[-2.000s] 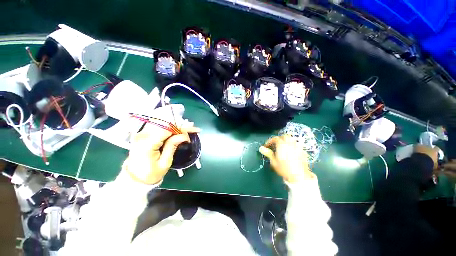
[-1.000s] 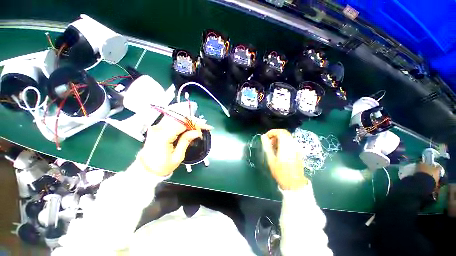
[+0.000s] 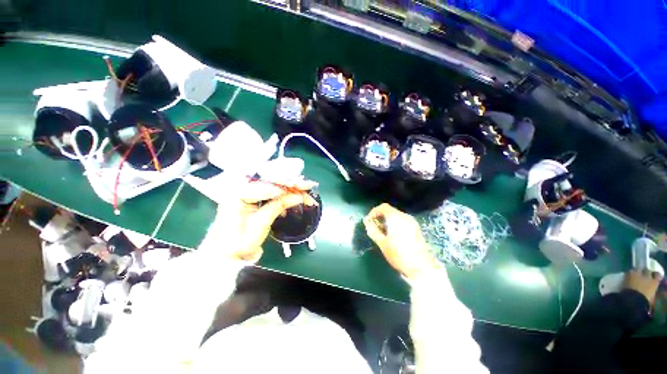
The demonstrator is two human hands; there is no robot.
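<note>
My left hand [image 3: 259, 215] pinches the red and orange wire harness [image 3: 276, 188] that comes out of the camera housing's black cup [image 3: 301, 221]. The white part of the housing [image 3: 289, 169] lies behind the hand, with a white pigtail cable [image 3: 316, 139] curving out to the right. My right hand [image 3: 382, 223] is raised over the bench, thumb and fingers pinched together on what looks like a fine pale cable tie, blurred. A tangled heap of pale cable ties [image 3: 462, 234] lies just right of it.
Black camera heads [image 3: 379, 153] stand in rows at the back. White housings with loose wires [image 3: 146, 146] lie left; more [image 3: 562, 212] lie right. A box of mixed parts [image 3: 88, 292] is lower left. Another person's hand [image 3: 642, 283] holds a white part at far right.
The view has shifted, so the bench things sit farther right and lower. My right hand has drawn nearer the left hand, away from the tie heap. My left hand still holds the wires.
</note>
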